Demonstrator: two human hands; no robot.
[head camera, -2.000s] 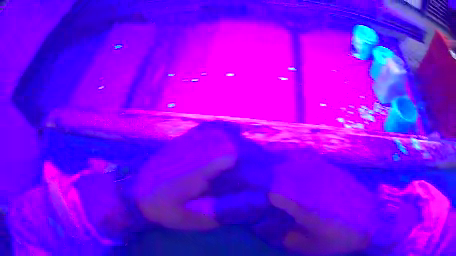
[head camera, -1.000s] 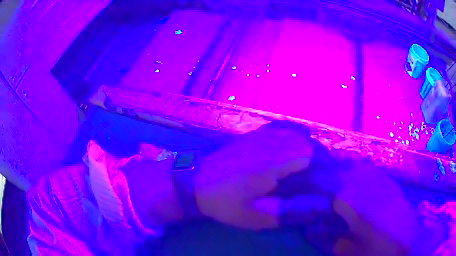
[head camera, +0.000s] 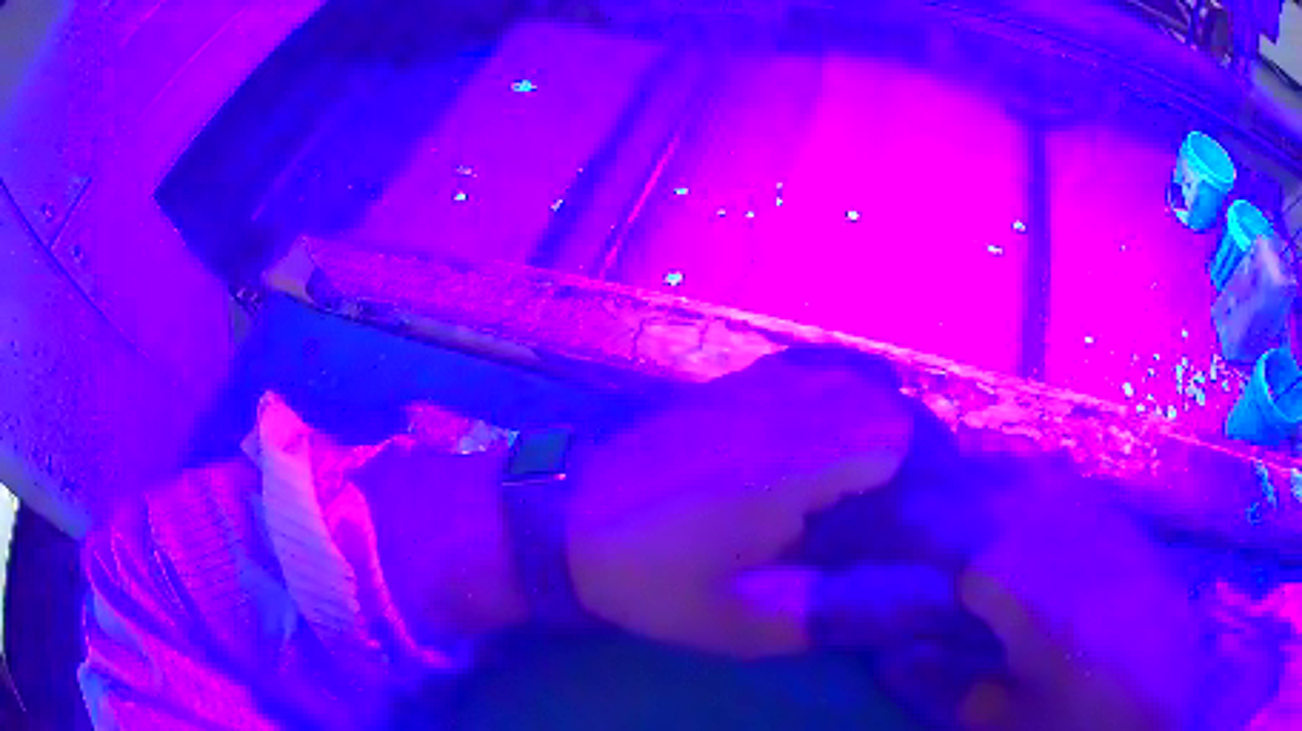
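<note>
My left hand (head camera: 714, 500) is at the lower centre, in front of the bench edge (head camera: 586, 314), with dark coverings on its fingers. A wristwatch (head camera: 538, 454) with a small square screen is on its wrist. My right hand (head camera: 1092, 578) is blurred at the lower right. The two hands meet, their fingers close together or overlapping. Nothing held between them can be made out, and the fingertips are partly hidden and dark.
The spotted magenta bench surface (head camera: 914, 186) lies beyond the hands, with dark seams. Cyan cups (head camera: 1204, 179) and a paler squarish container (head camera: 1257, 303) stand at its right side. A blue front panel (head camera: 371, 364) is below the edge. A purple panel (head camera: 129, 286) is at the left.
The view has swung left, so the bench, cups and both hands sit further right in the picture. The watch has come into view. The hands stay together.
</note>
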